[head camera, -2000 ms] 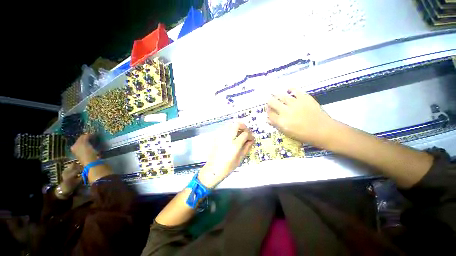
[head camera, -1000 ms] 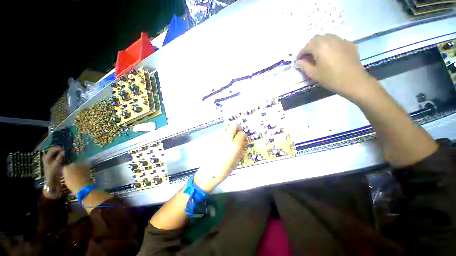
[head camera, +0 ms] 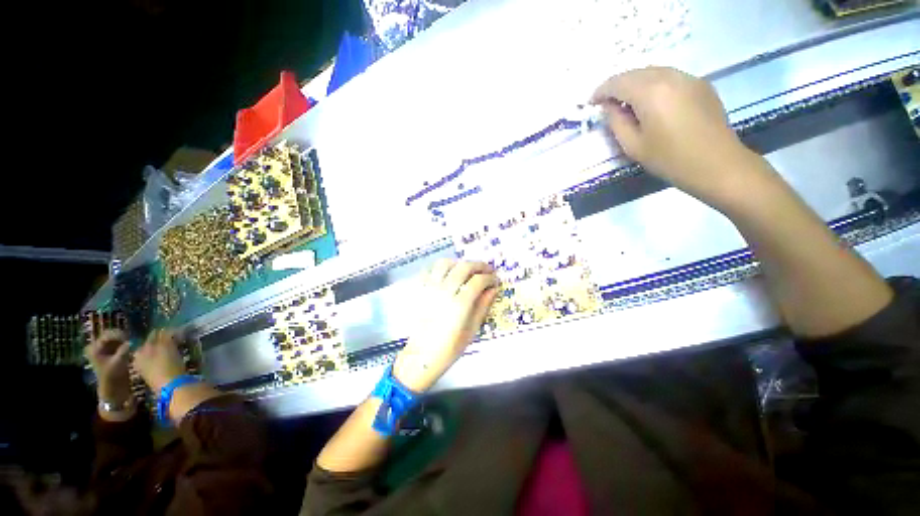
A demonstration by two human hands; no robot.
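Observation:
A circuit board panel (head camera: 540,264) with many small parts on it lies between the conveyor rails in front of me, washed out by glare at its upper side. My left hand (head camera: 451,302), with a blue wrist strap (head camera: 394,399), rests at the panel's left edge with curled fingers; whether it holds a part cannot be told. My right hand (head camera: 661,126) is beyond the rail, fingertips together at the right end of a row of dark components (head camera: 494,156) on the white table. What is between those fingertips is too small to tell.
A second panel (head camera: 308,338) lies further left between the rails. Stacked panels (head camera: 270,205), a gold-brown component heap (head camera: 202,252), a red bin (head camera: 270,116) and a blue bin (head camera: 349,62) are at the upper left. Another person's hands (head camera: 136,358) work at the far left.
My right hand has moved from over the panel to the right end of the dark row. My left hand stays at the panel's left side, its fingers now more curled. The view has shifted slightly.

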